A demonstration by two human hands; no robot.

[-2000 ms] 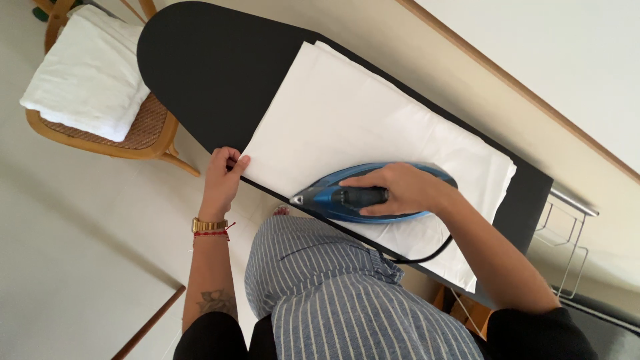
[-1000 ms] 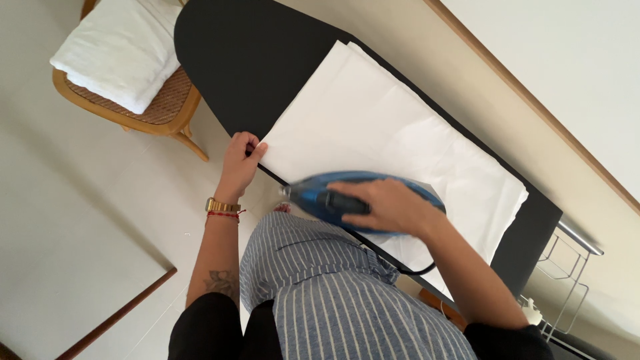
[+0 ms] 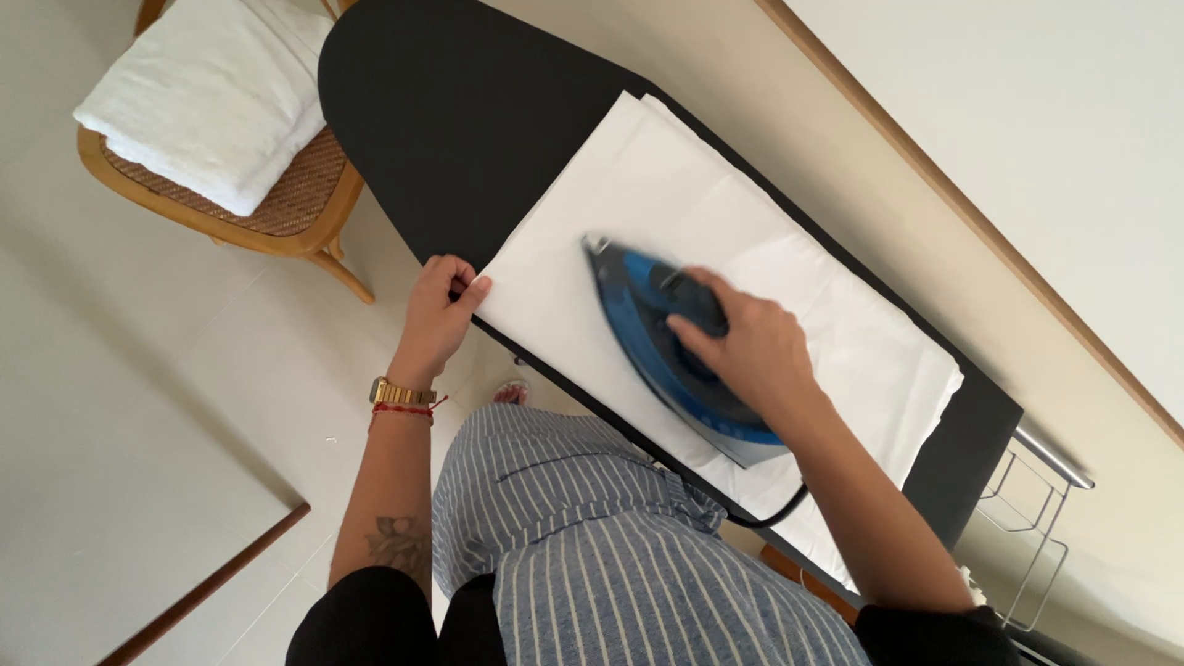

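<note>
A folded white cloth [image 3: 573, 268] lies on the black ironing board [image 3: 444, 111], which runs diagonally across the view. My right hand [image 3: 749, 342] grips the handle of a blue and black electric iron [image 3: 666, 333], slightly blurred, whose tip points to the upper left over the middle of the cloth. Its black cord [image 3: 772, 518] hangs at the board's near edge, under my right forearm. My left hand [image 3: 449, 301] pinches the cloth's near left corner between thumb and fingers at the edge of the board.
A wooden chair with a woven seat [image 3: 305, 190] stands at the upper left, bearing folded white towels [image 3: 208, 102]. A wall runs along the board's far side. A wire rack [image 3: 1045, 499] is beyond the board's right end. My striped apron [image 3: 629, 546] is close to the near edge.
My right hand has moved the iron from the cloth's near edge in toward its middle, and its tip has turned upward. My left hand still holds the corner.
</note>
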